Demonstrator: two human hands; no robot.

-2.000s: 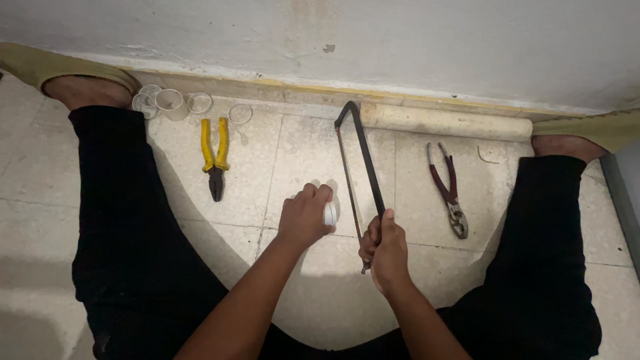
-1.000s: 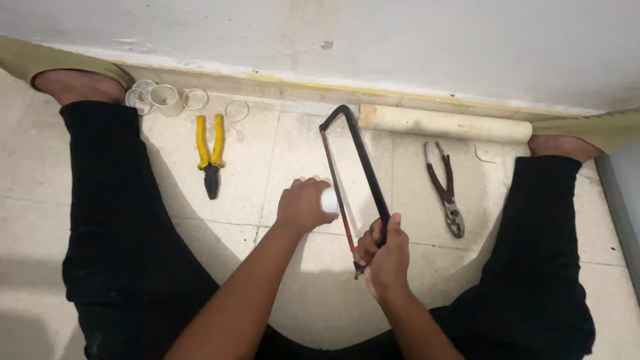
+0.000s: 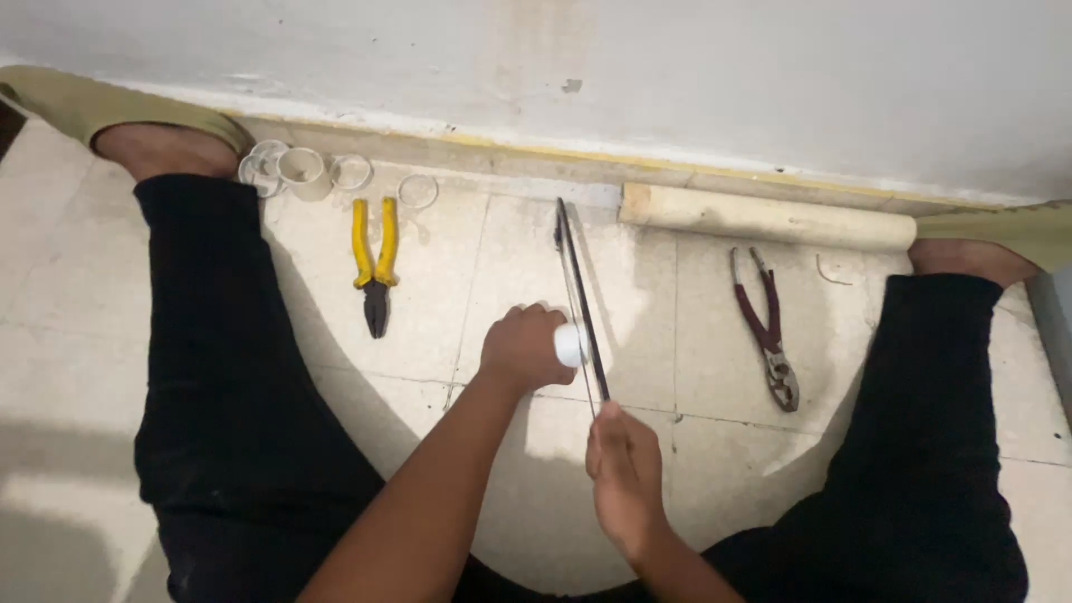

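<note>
My left hand [image 3: 526, 347] is closed around a short white plastic piece [image 3: 569, 345], whose right end sticks out past the fingers. My right hand [image 3: 624, 469] grips the handle end of a hacksaw [image 3: 584, 301]. The saw points away from me toward the wall, seen nearly edge-on, with its thin blade at the left of the dark frame and lying across the white piece's end. Whether the blade touches the piece cannot be told. Left of my hands, yellow-handled combination pliers [image 3: 375, 268] lie on the floor; slip-joint pliers [image 3: 768, 335] with dark red handles lie to the right.
A long cream pipe [image 3: 766, 217] lies along the wall at the right. Near the left foot a short pipe piece [image 3: 304, 174] stands among several thin rings, one [image 3: 417, 191] above the yellow pliers. A bit of wire [image 3: 832, 272] lies below the pipe. My legs flank the floor tiles.
The hacksaw has turned from showing its open frame side-on to nearly edge-on, and its blade now crosses the end of the white piece. My left hand still holds the piece.
</note>
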